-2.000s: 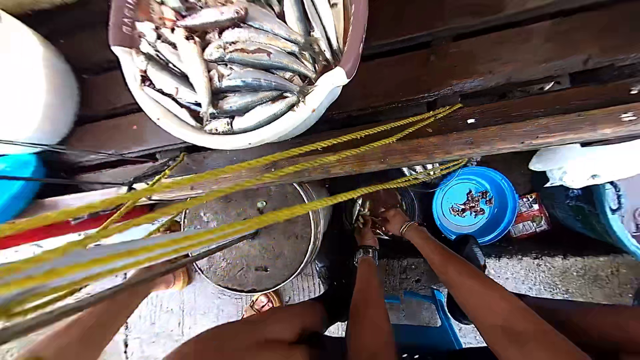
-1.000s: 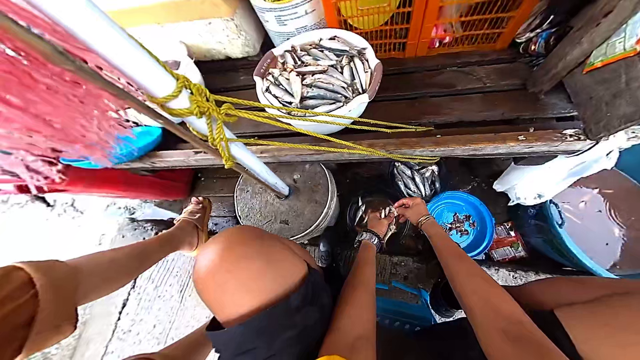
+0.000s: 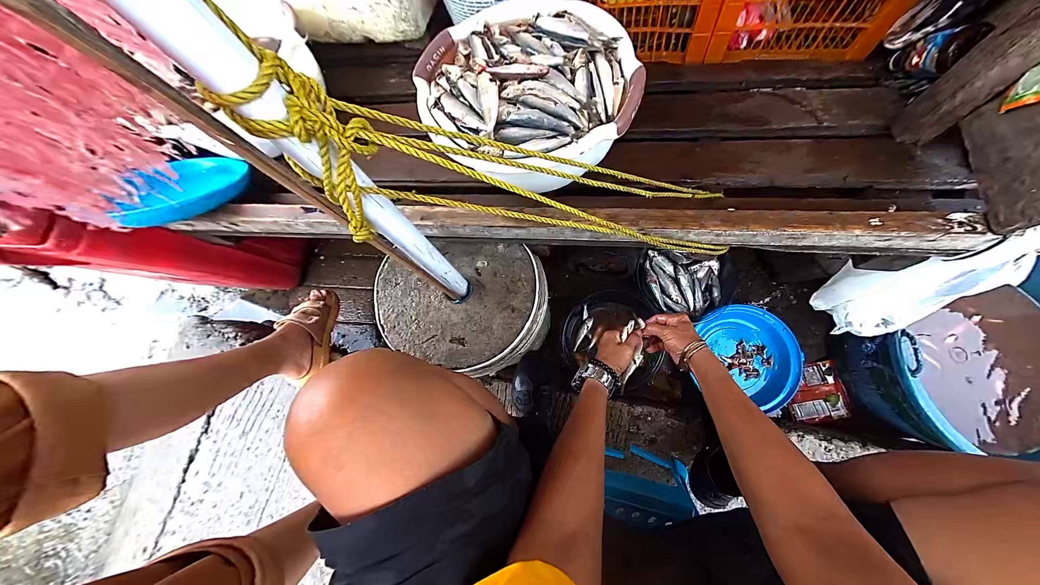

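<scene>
My left hand (image 3: 619, 349), with a metal watch at its wrist, holds a small silvery fish (image 3: 633, 364) over a dark round basin (image 3: 575, 354). My right hand (image 3: 669, 333), with bracelets at the wrist, has its fingertips pinched at one end of that fish; whether they hold a scrap is too small to tell. Just behind the hands a dark bowl holds several whole fish (image 3: 682, 280). To the right is a blue plastic basin (image 3: 735, 313) with reddish-brown scraps (image 3: 747, 359) in it.
A white tub (image 3: 536, 175) heaped with fish stands on the wooden bench (image 3: 812, 223). Yellow rope (image 3: 325, 130) ties a white pole (image 3: 406, 244) set in a round concrete-filled bucket (image 3: 463, 325). A large tub of murky water (image 3: 934, 390) is at right. Another person's sandalled foot (image 3: 305, 333) is at left.
The view has swung, bringing the pole and the orange crates into sight. Both hands stay together over the dark basin.
</scene>
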